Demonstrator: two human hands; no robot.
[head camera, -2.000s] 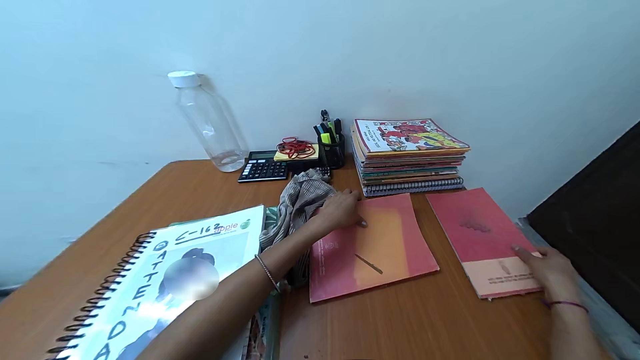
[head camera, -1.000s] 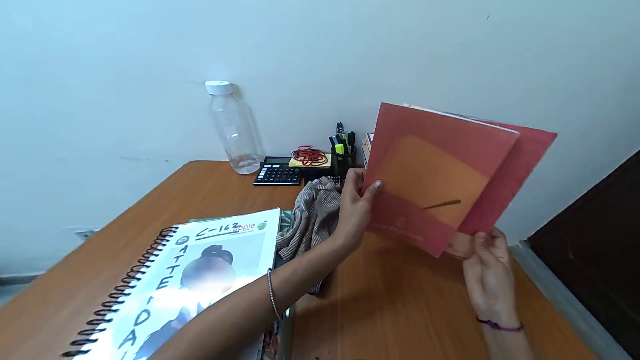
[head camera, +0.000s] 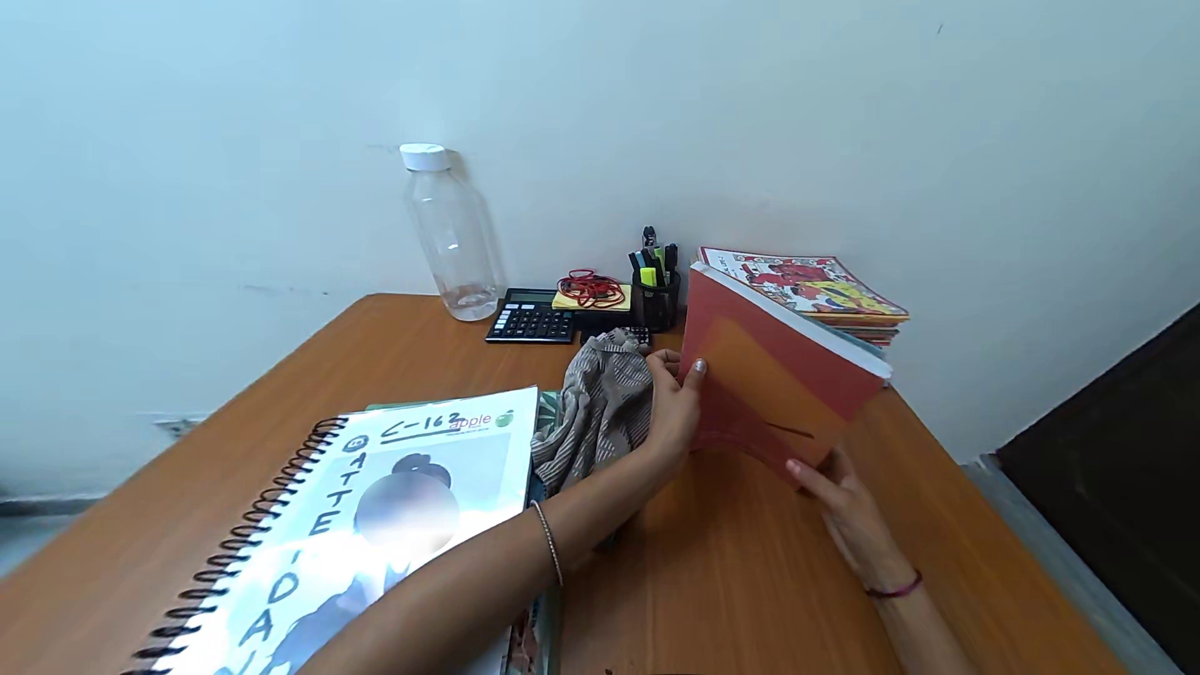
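Red booklets (head camera: 783, 361) with an orange patch on the cover are held together, tilted up above the wooden table. My left hand (head camera: 675, 403) grips their left edge, its thumb on the front cover. At the lower right corner, my right hand (head camera: 839, 497) holds them with its thumb in front and the fingers partly hidden behind. A crumpled striped grey cloth (head camera: 605, 398) lies just left of my left hand. Behind the booklets stands a stack of books (head camera: 816, 281) with a colourful top cover, partly hidden.
A spiral-bound book (head camera: 450, 487) bearing writing lies on other books at the left of the table (head camera: 750, 581). Along the wall are a clear bottle (head camera: 452, 244), a calculator (head camera: 532, 321), red string (head camera: 589, 289) on a yellow pad, and a black pen holder (head camera: 654, 302).
Two seconds ago the red booklets lay apart on the table, one under each hand. They were lifted and brought together, and now sit more closely aligned and lower than a second ago.
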